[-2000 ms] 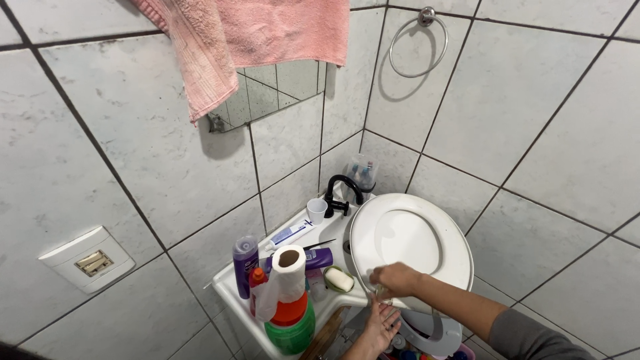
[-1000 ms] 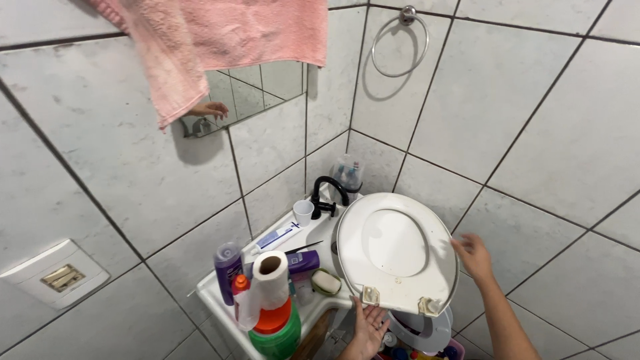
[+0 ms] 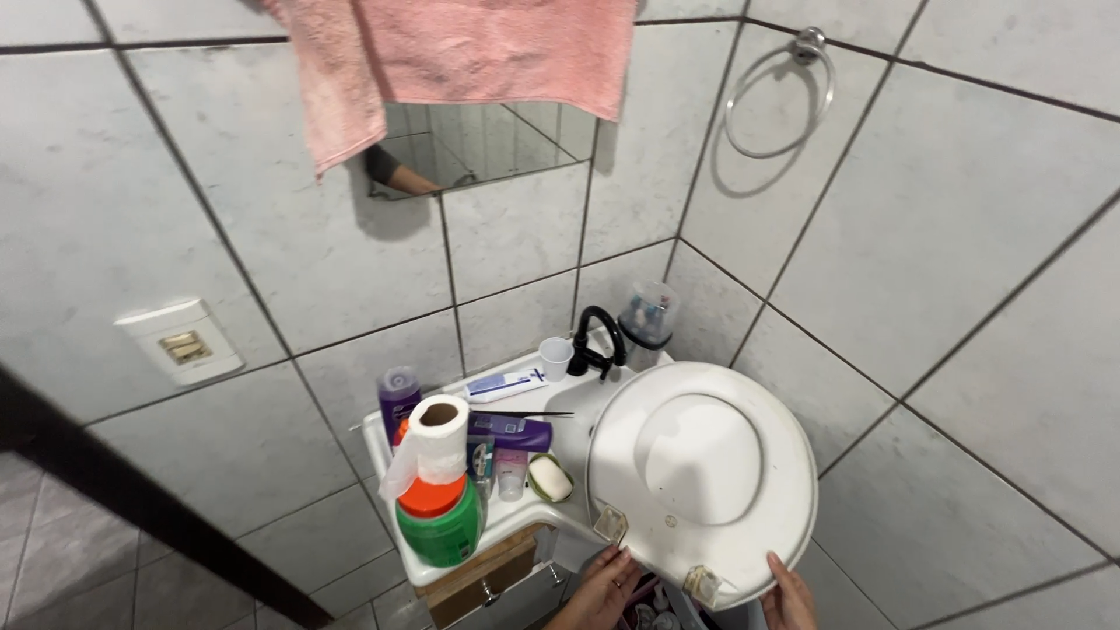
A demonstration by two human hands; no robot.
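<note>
A round white toilet seat with its lid (image 3: 612,437) lies over the right part of the sink, its two worn hinge blocks toward me. My left hand (image 3: 604,584) holds its near edge beside the left hinge block (image 3: 611,525). With its fingers at the rim, my right hand (image 3: 787,595) grips the lower right edge, right of the other hinge block (image 3: 702,584). Left of the seat are a bar of soap (image 3: 550,479) in a green dish, a purple bottle (image 3: 510,431) lying down, and a toilet paper roll (image 3: 439,442) on a green tub (image 3: 442,529) with an orange lid.
A black faucet (image 3: 599,337), a white cup (image 3: 556,359), a toothpaste tube (image 3: 506,385) and a clear toothbrush holder (image 3: 647,319) stand or lie along the sink's back. A pink towel (image 3: 499,52) hangs over a mirror (image 3: 490,144). Below the seat, a container holds several items.
My right hand has come from beside the seat's right side down to its lower right edge. The seat's hinge blocks, hidden two seconds ago, now show.
</note>
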